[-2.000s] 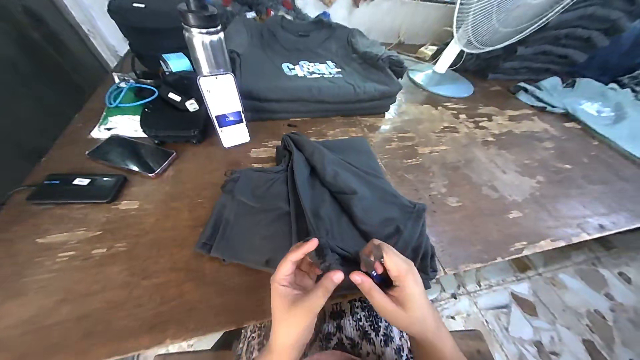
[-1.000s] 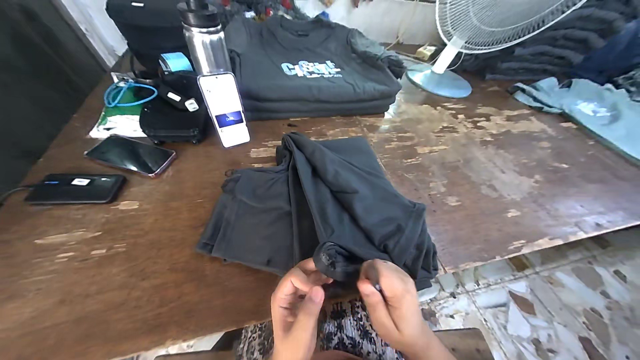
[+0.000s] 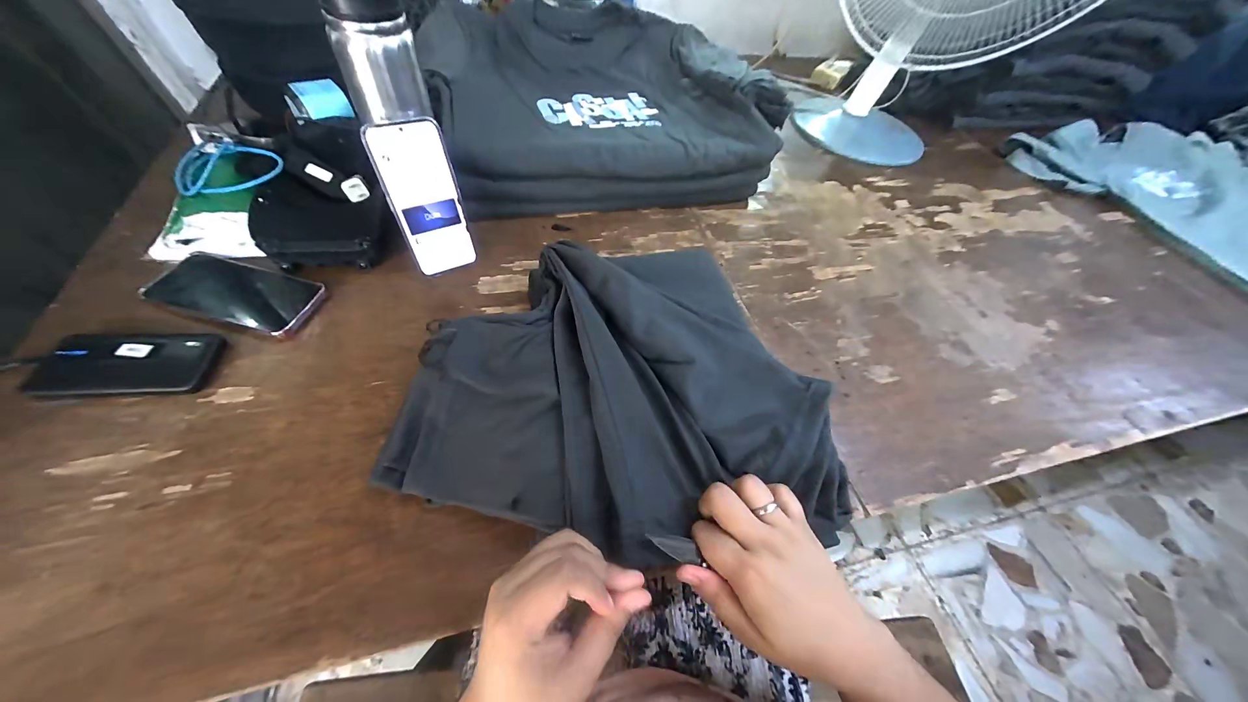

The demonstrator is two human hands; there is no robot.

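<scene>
A dark grey garment (image 3: pixel 624 390) lies folded and bunched on the wooden table, its near end at the front edge. My right hand (image 3: pixel 756 565) is at that near end, with a ring on one finger. Between its thumb and fingers is a small thin dark piece (image 3: pixel 675 548) with a pointed tip; whether it is a tool or part of the garment cannot be told. My left hand (image 3: pixel 570 604) is just left of it, fingertips and thumb pinched together at the garment's edge; whether anything is between them does not show.
Folded dark T-shirts (image 3: pixel 604 146) are stacked behind the garment, beside a steel bottle (image 3: pixel 375 68) and an upright phone (image 3: pixel 419 195). Another phone (image 3: pixel 234 292) and a black power bank (image 3: pixel 125 363) lie left. A fan (image 3: pixel 858 132) and light blue cloth (image 3: pixel 1160 185) are at right.
My left hand has come away from the garment edge that it held a second ago. My right hand has turned, its back now facing up. The main folds have hardly moved.
</scene>
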